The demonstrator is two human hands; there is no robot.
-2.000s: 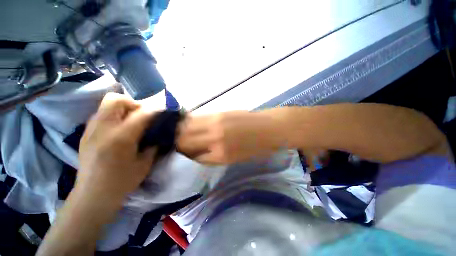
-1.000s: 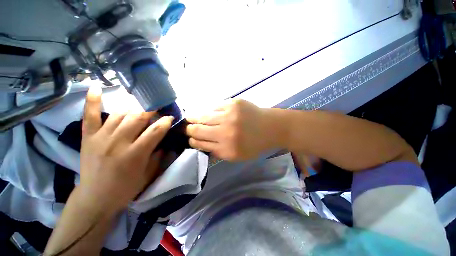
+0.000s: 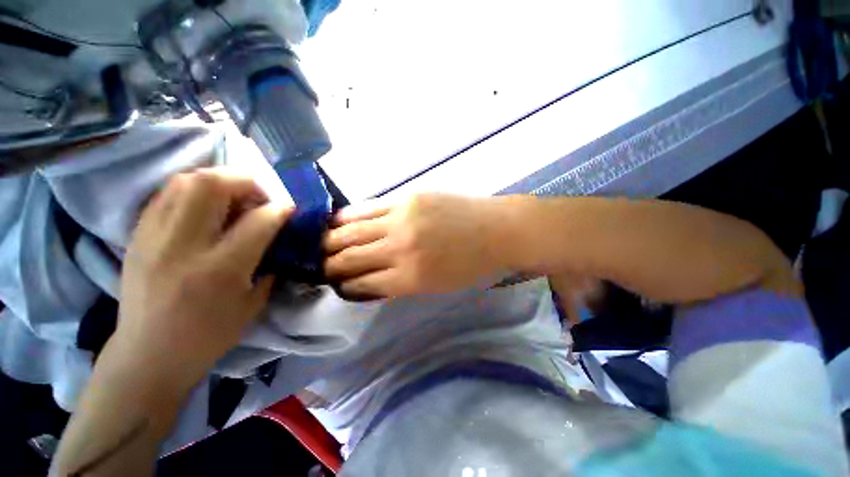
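Observation:
A black fabric piece [image 3: 303, 244], blue-tinged where lit, lies bunched between my hands below the grey tension knob [image 3: 287, 121]. My left hand [image 3: 191, 252] has its fingers curled on the left side of this fabric. My right hand [image 3: 396, 244] comes from the right and grips its right edge with bent fingers. White fabric [image 3: 140, 177] spreads left of and behind my left hand, up to the machine head [image 3: 65, 56]. The needle and presser foot cannot be made out.
The white table [image 3: 447, 84] has a printed ruler [image 3: 643, 140] along its front edge. Blue-handled scissors [image 3: 811, 56] are at the far right end. A bent metal rod [image 3: 84, 135] is at upper left. A red edge [image 3: 303, 430] and black-and-white fabric [image 3: 634, 377] show below.
My left index finger was stretched toward the machine and is now curled back. More of the black fabric shows between my hands below the knob. White fabric now covers the area beside the machine head.

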